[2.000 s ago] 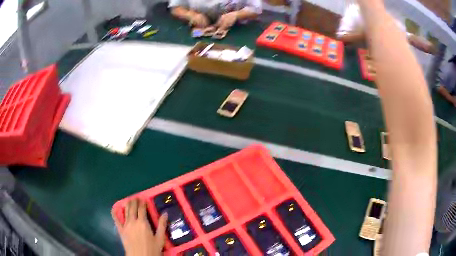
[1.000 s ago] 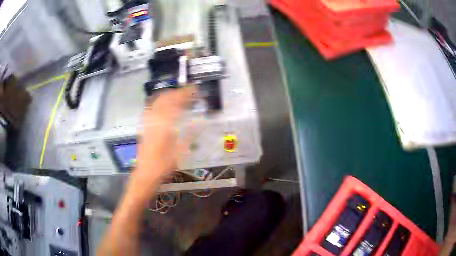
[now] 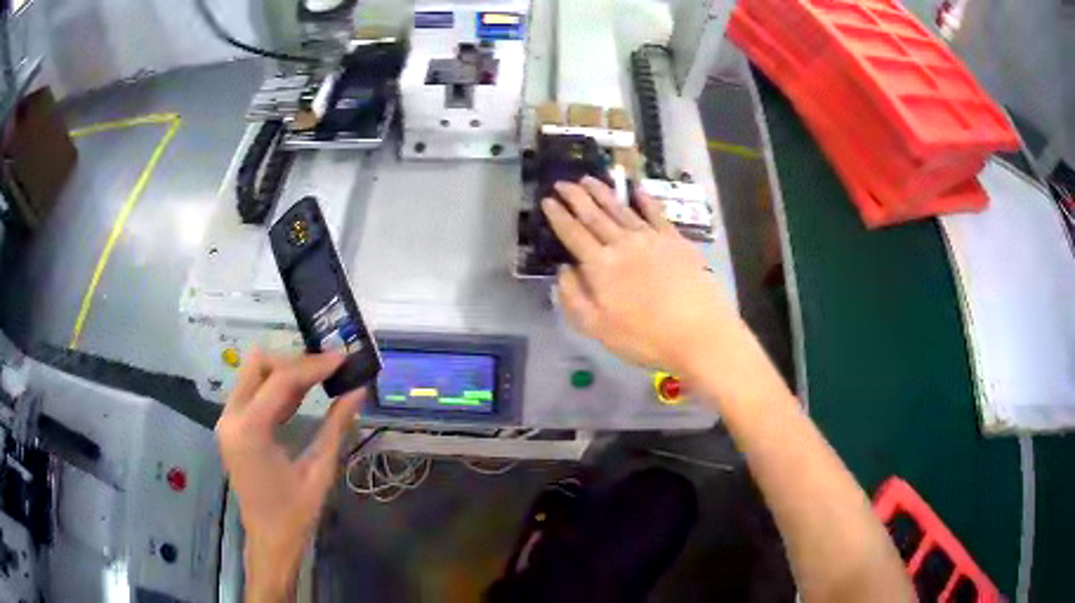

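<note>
My left hand (image 3: pixel 283 412) grips the lower end of a phone (image 3: pixel 316 283) between thumb and fingers, raised in front of the machine's left side. The phone's black back with a gold patch near its top faces me. My right hand (image 3: pixel 625 265) lies over the right fixture (image 3: pixel 528 224), its fingers on a black phone (image 3: pixel 574 153) in it. The hand hides the phone's lower part and whether the fingers grip it. The left fixture (image 3: pixel 354 100) at the rear holds a dark piece.
The grey-white machine has a touchscreen (image 3: pixel 436 380), a green button (image 3: pixel 581 378) and a red emergency stop (image 3: pixel 670 386). A black cable chain (image 3: pixel 652 112) stands beside the right fixture. Stacked red trays (image 3: pixel 872 106), a white board (image 3: pixel 1020 283) and a red tray (image 3: pixel 902 495) lie on the green bench.
The view has turned from the bench to the machine. A blurred hand was over the right fixture; now my right hand is there, and my left hand holds a phone in front.
</note>
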